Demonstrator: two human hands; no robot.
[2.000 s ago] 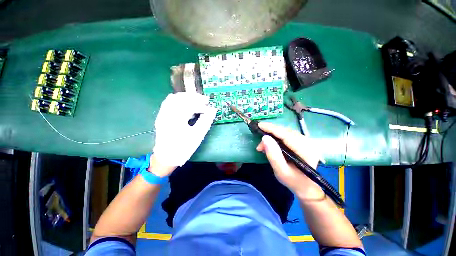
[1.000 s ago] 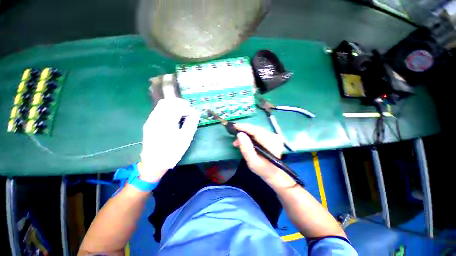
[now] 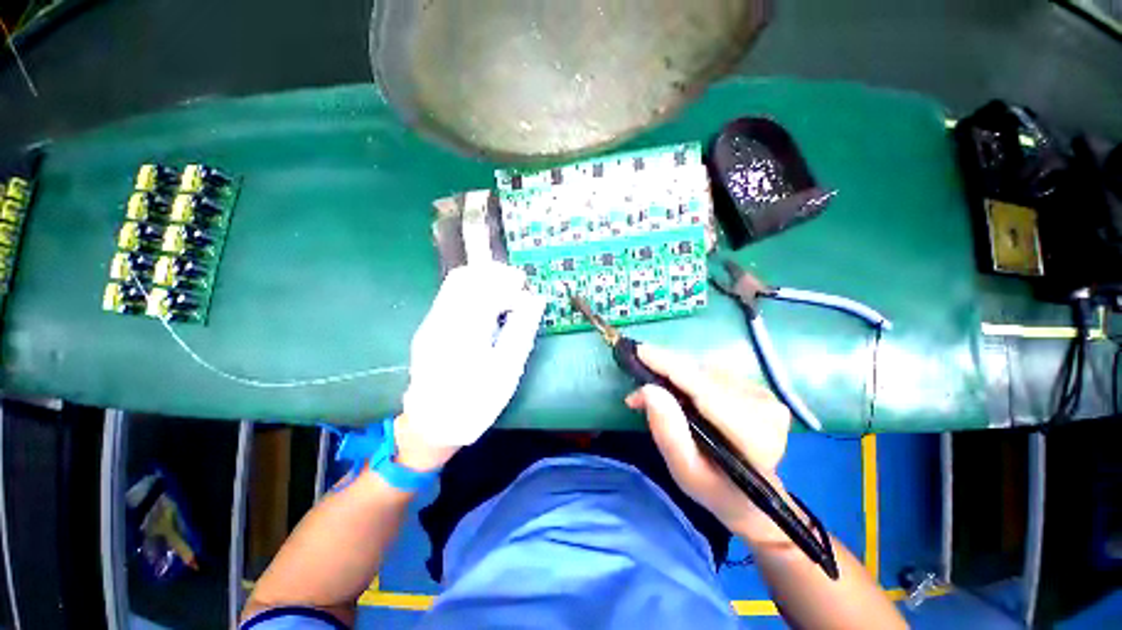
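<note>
A green and white PCB panel [image 3: 605, 222] lies on the mat over a worn support block [image 3: 465, 229]. My right hand [image 3: 726, 431] is bare and holds the black soldering iron [image 3: 714, 449] like a pen. Its brownish tip is at the panel's lower row, left of centre. My left hand [image 3: 474, 357] wears a white glove and covers the panel's lower left corner. The thin solder wire [image 3: 265, 383] trails from the glove to the left across the mat. The wire's end between my fingers is hidden.
The fume hood [image 3: 566, 74] hangs above the panel's far side. A black dross tray [image 3: 765, 185] and diagonal cutters [image 3: 812, 299] lie to the right. The soldering station [image 3: 1046, 209] stands at far right. A populated board [image 3: 172, 244] lies left; part of another shows at the left edge.
The camera view has swung left and back since one second ago. Both hands stay at the panel; the iron tip remains on its lower row.
</note>
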